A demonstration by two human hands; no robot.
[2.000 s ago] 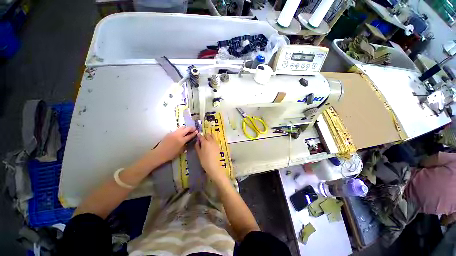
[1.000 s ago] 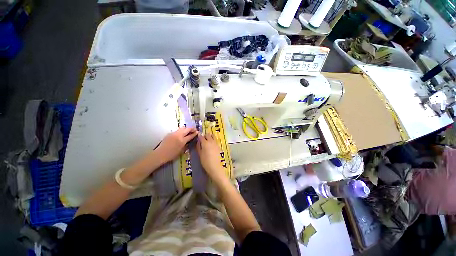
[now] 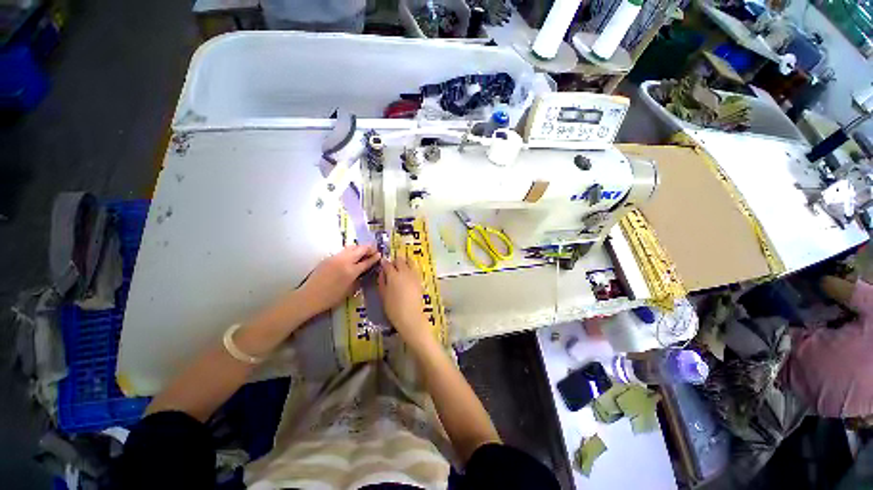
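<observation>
A grey fabric piece lies under both hands at the needle area of the white sewing machine. My left hand is on the fabric's left side, fingertips pressing it just in front of the presser foot. My right hand rests on its right side, fingertips close to the left ones. A purplish-grey strip runs behind the foot, and a curled grey end stands at the table's back edge. The fingertips partly hide the needle area.
Yellow scissors lie on the machine bed, with small dark tools to their right. A white trough with dark cloth is behind the table. A blue crate stands at left. A person in pink is at far right.
The fabric has moved away from me under the foot, and less of it shows near my lap. The strip's far end has risen and curled at the back edge. My hands stay nearly in place.
</observation>
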